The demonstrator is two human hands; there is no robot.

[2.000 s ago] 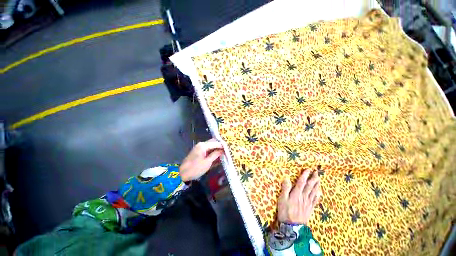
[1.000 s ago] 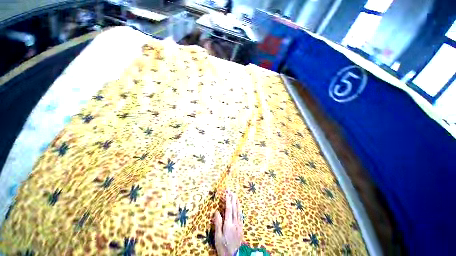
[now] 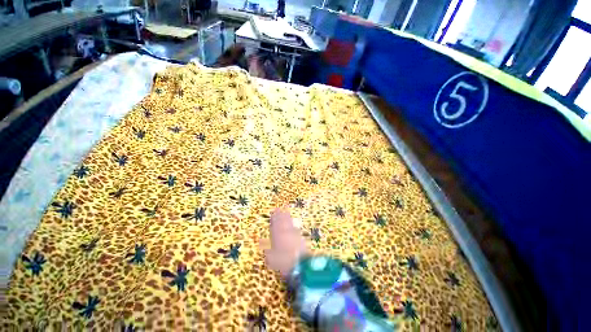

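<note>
A wide yellow-orange leopard-spot fabric (image 3: pixel 214 227) with small dark palm-tree motifs spreads in front of me, with soft folds toward its far end. A broad white fabric area (image 3: pixel 48 155) with faint marks runs along its left side. A narrow pale strip (image 3: pixel 440 201) borders its right side. My right hand (image 3: pixel 284 241) is over the middle of the print, its sleeve coming from the lower right. It is motion-blurred, so its fingers and any contact with the cloth are unclear. My left hand is not in view.
A long blue press housing (image 3: pixel 505 155) with a circled white 5 stands along the right. A brown slab edge (image 3: pixel 453 168) shows between it and the pale strip. Tables and a white-topped stand (image 3: pixel 275 31) are at the back. Windows are at the upper right.
The view has turned from the fabric's left edge toward the blue press. My left hand has left the picture. Since the last earlier frame, my right hand has moved forward and slightly left.
</note>
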